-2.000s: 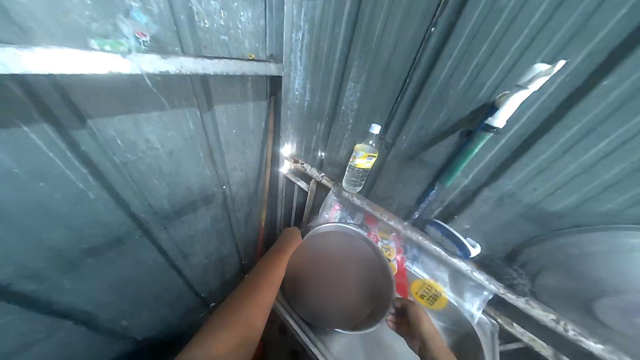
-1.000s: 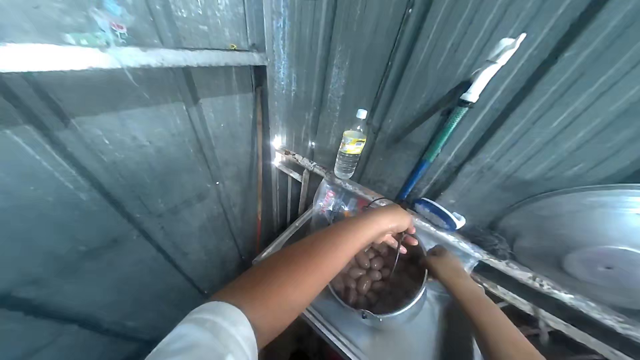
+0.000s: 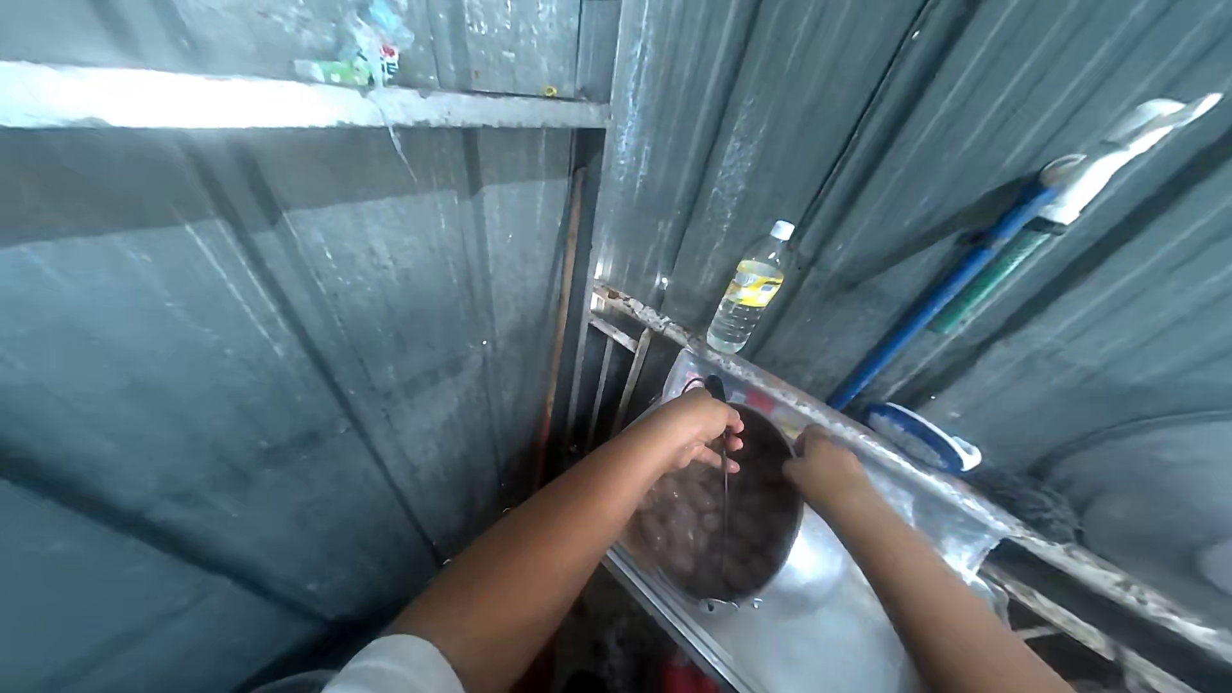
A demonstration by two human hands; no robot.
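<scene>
A round metal pot (image 3: 794, 539) stands on a metal surface below my hands. Brownish rounded lumps (image 3: 683, 529) fill its lower part, blurred in liquid. Over the pot's left rim, my left hand (image 3: 707, 433) has its fingers curled round the thin wire bail handle (image 3: 725, 520), whose dark grip shows just above the fingers. At the upper right rim is my right hand (image 3: 826, 462), its fingers closed against the pot's edge. Its fingertips are partly hidden.
A labelled clear plastic bottle (image 3: 746, 298) stands on the rusty metal rail (image 3: 799, 395) behind the pot. Right of it are a blue pipe (image 3: 924, 303), a blue-and-white brush (image 3: 924, 438) and a large metal lid or basin (image 3: 1145, 491). Corrugated metal walls rise close by.
Two seconds ago both hands were at the pot's sides; my left hand is now over it at the handle. The lumps one second ago showed plainly and now look blurred under liquid.
</scene>
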